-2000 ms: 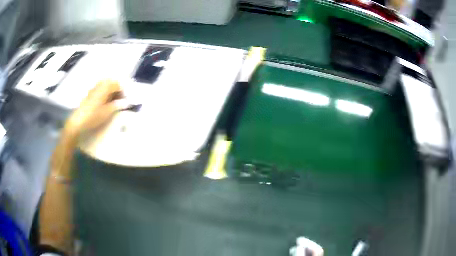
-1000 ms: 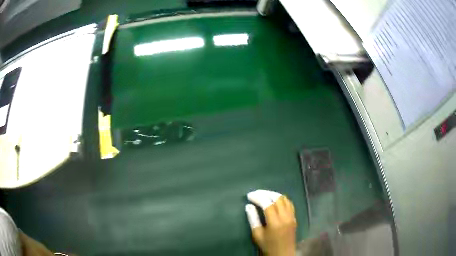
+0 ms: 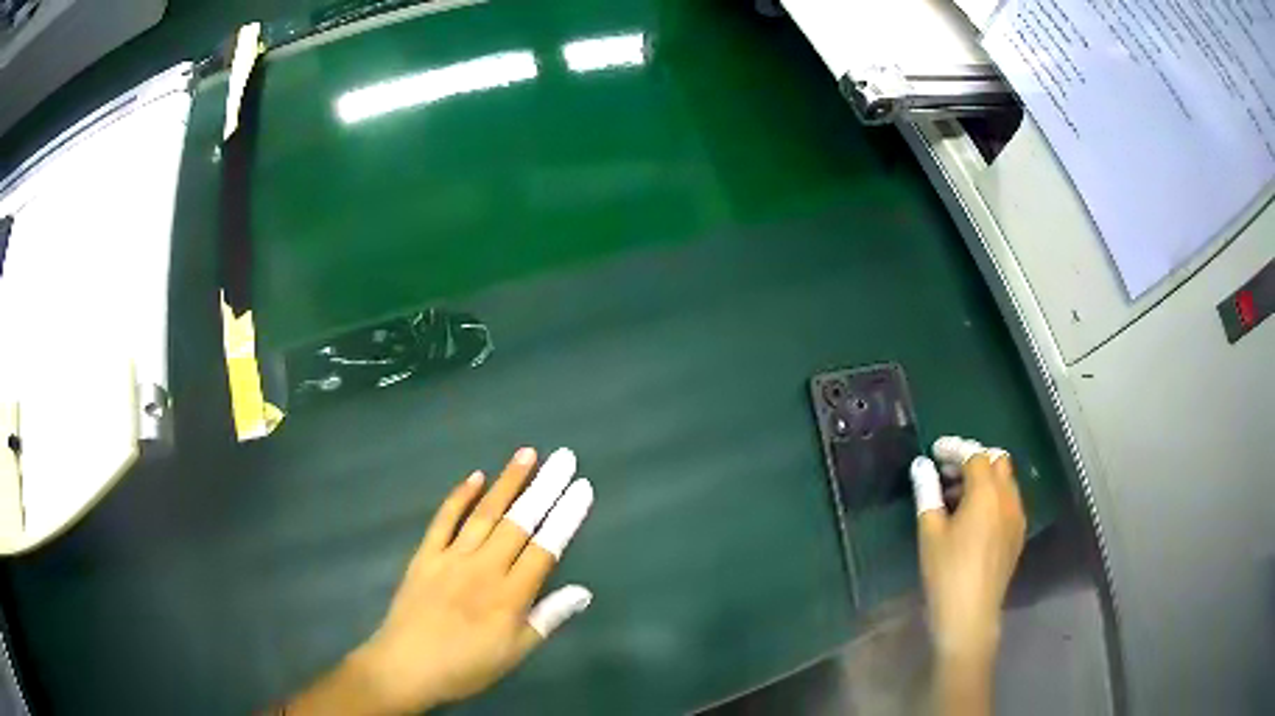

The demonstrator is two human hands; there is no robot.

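A dark phone back cover [image 3: 870,437] lies on the green mat [image 3: 671,518] at the right, its camera rings at the far end and its lower part see-through. My right hand [image 3: 968,532] is beside the cover's right edge, with white cots on its fingertips. The thumb tip is at that edge; whether it touches is unclear. The thumb and fingers are slightly apart, with nothing visible between them. My left hand [image 3: 483,588] is spread palm down over the mat, left of the cover, holding nothing. White cots cover its thumb and two fingers.
A white platform [image 3: 98,252] with a rounded near edge stands at the left. Yellow and black tape [image 3: 241,357] runs beside a glossy green sheet [image 3: 490,182]. A crinkled clear film strip [image 3: 399,353] lies below the sheet. A grey cabinet [image 3: 1189,462] bears a printed sheet [image 3: 1133,126].
My left hand has come from the lower left edge onto the mat, fingers spread. My right hand has moved right, to the cover's side. The platform has shifted left in the picture.
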